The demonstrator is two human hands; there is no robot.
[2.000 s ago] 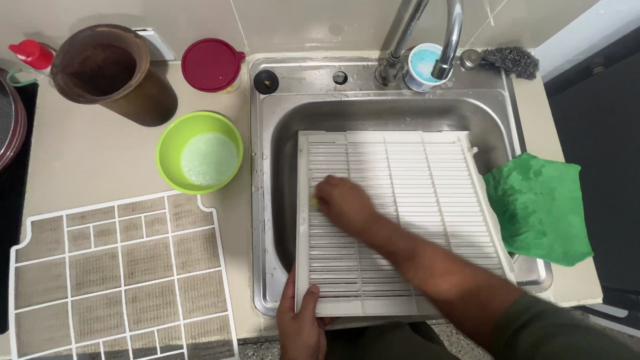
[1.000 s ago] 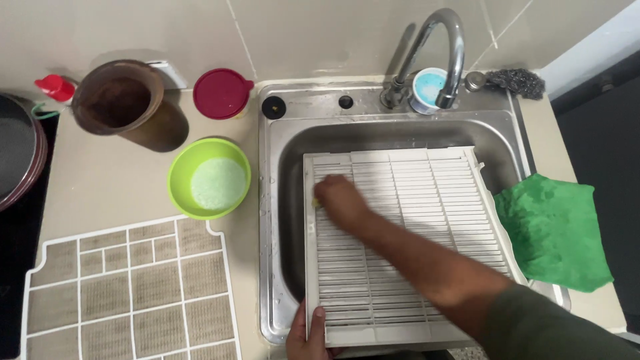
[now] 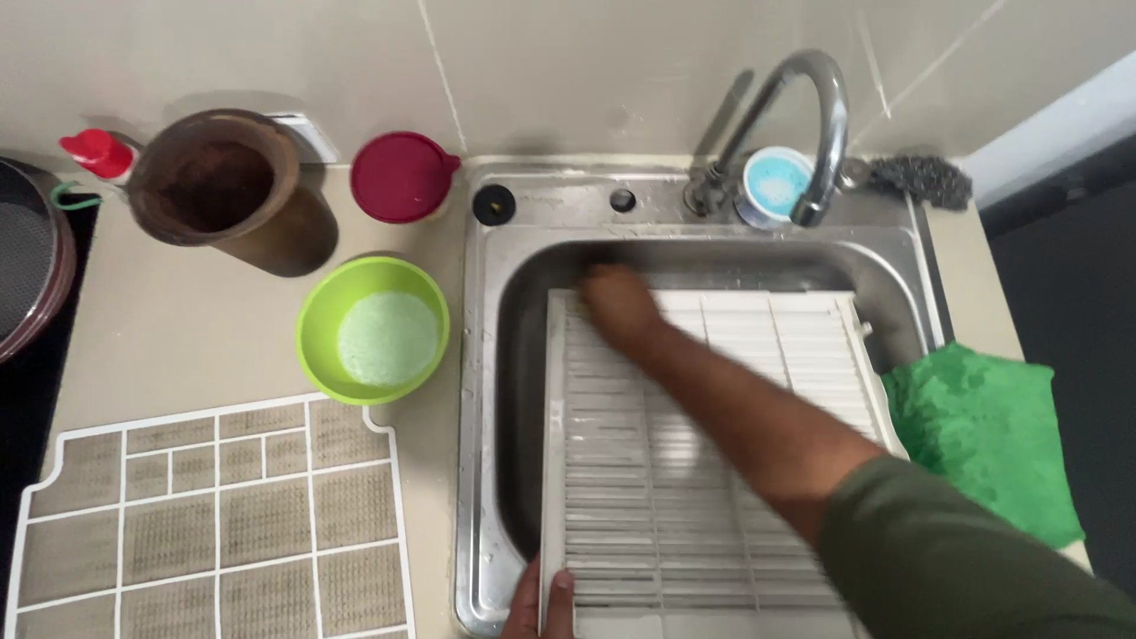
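Note:
A white plastic louvred grille [image 3: 612,524] lies tilted in the stainless steel sink [image 3: 519,355]. My left hand [image 3: 541,603] grips its lower left edge, thumb on top. At the grille's upper left corner is my right hand [image 3: 621,306], blurred, with curled fingers; what it holds is hidden now. A lime green bowl [image 3: 311,333] with pale foamy liquid stands left of the sink. Below the bowl, a white-framed mesh air filter [image 3: 266,528] lies on the counter. A wet green cloth [image 3: 990,435] drapes over the sink's right edge.
Behind the basin rise a chrome faucet [image 3: 830,115] and a tub of blue paste [image 3: 777,182], with a dark scouring pad [image 3: 923,180] to their right. A brown vessel [image 3: 288,231], a maroon-lidded container [image 3: 404,177] and a red-topped bottle [image 3: 99,155] stand at the back left.
My right hand has moved up along the grille's left side to its top corner. Something small and yellowish showed at its fingers earlier. My left hand stays at the lower left edge.

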